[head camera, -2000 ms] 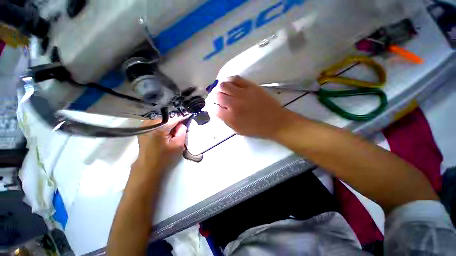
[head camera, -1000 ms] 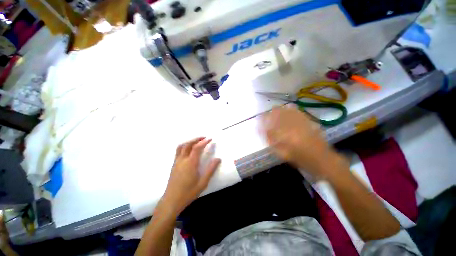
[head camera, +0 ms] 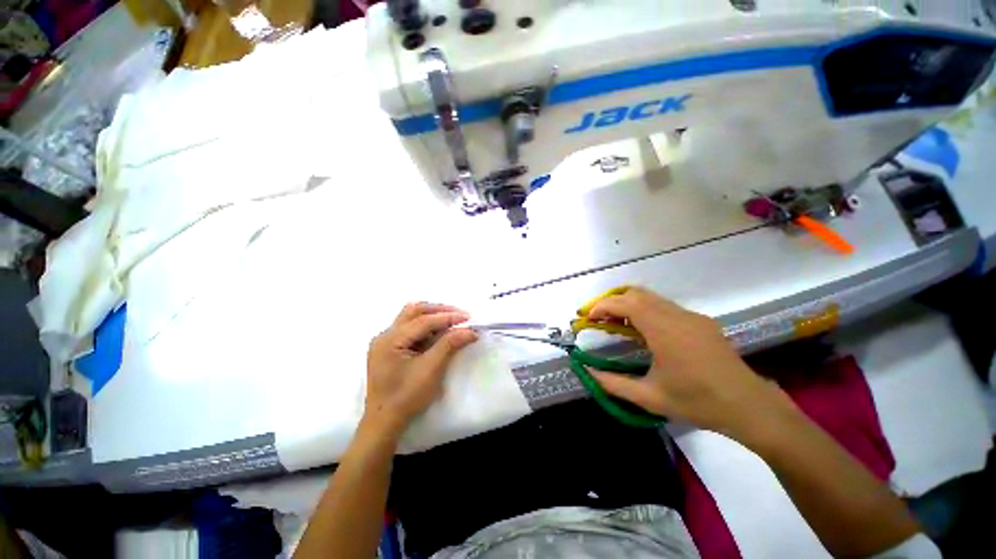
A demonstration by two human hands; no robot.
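Note:
White fabric [head camera: 360, 404] lies on the sewing table and hangs over its front edge. My left hand [head camera: 421, 355] pinches the fabric between thumb and fingers. My right hand [head camera: 683, 360] holds the scissors [head camera: 565, 337] by the yellow and green handle loops. The blades are slightly apart and point left, with the tips at my left fingertips. Whether the blades touch the cloth or a thread is too bright to tell. The presser foot and needle [head camera: 513, 207] are behind my hands, with no hand on them.
The white JACK machine head [head camera: 743, 66] spans the back. An orange-handled tool [head camera: 825, 234] lies at right beside small metal parts [head camera: 797, 205]. More white panels [head camera: 164, 207] spread at left. Maroon cloth [head camera: 841, 420] hangs below the table's right edge. A ruled strip [head camera: 202, 464] runs along the front.
My hands have left the needle area for the front of the table. My right hand has taken hold of the scissors and brought them left to my left hand. The camera view has shifted.

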